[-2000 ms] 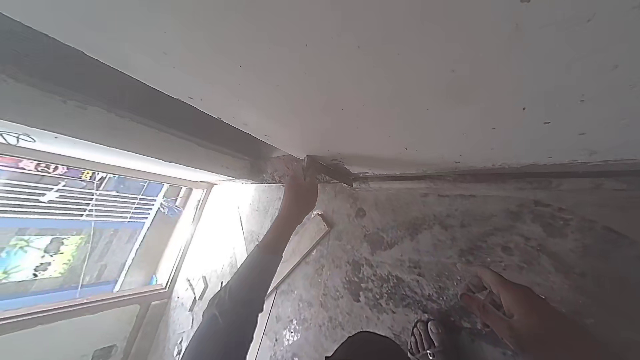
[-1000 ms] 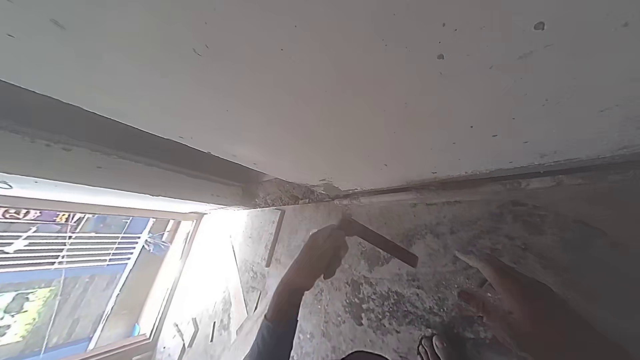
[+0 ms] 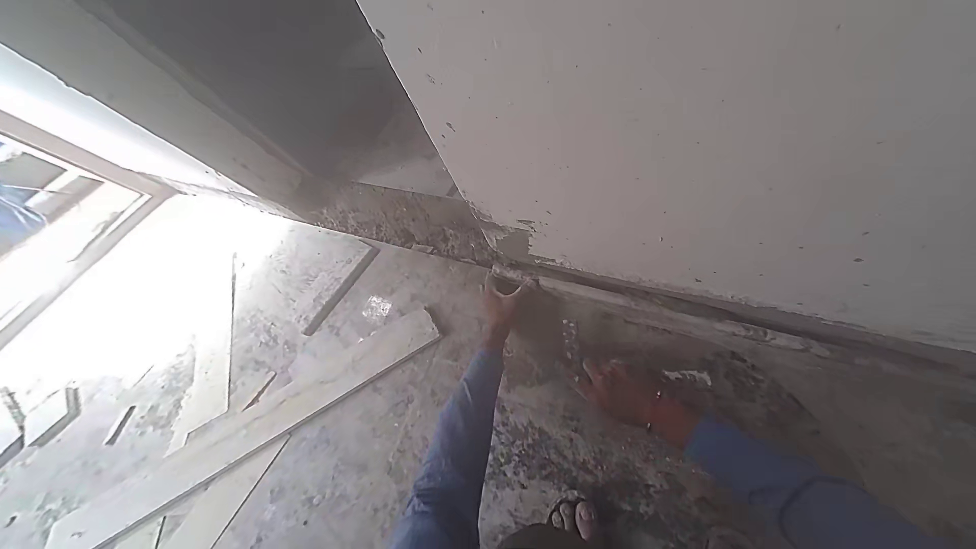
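Observation:
My left hand (image 3: 503,299) reaches to the foot of the white wall (image 3: 686,137), at its corner. Its thumb and fingers are spread and touch a small pale strip or edge there; whether they grip it is unclear. To the right and nearer to me, my right hand (image 3: 614,389) is low over the stained floor (image 3: 564,457). Beside its fingertips is a narrow, speckled strip (image 3: 570,339); I cannot tell if the hand holds it. Along the wall's foot runs a rough ledge (image 3: 671,313).
Long pale boards (image 3: 305,404) lie across the floor at left, with a shorter strip (image 3: 341,290) and small offcuts nearby. A bright window frame (image 3: 114,221) stands at far left. My sandalled foot (image 3: 572,518) is at the bottom.
The dark flat piece that my left hand held away from the wall one second ago is no longer seen in it. That hand is now back at the wall's corner. The view has turned.

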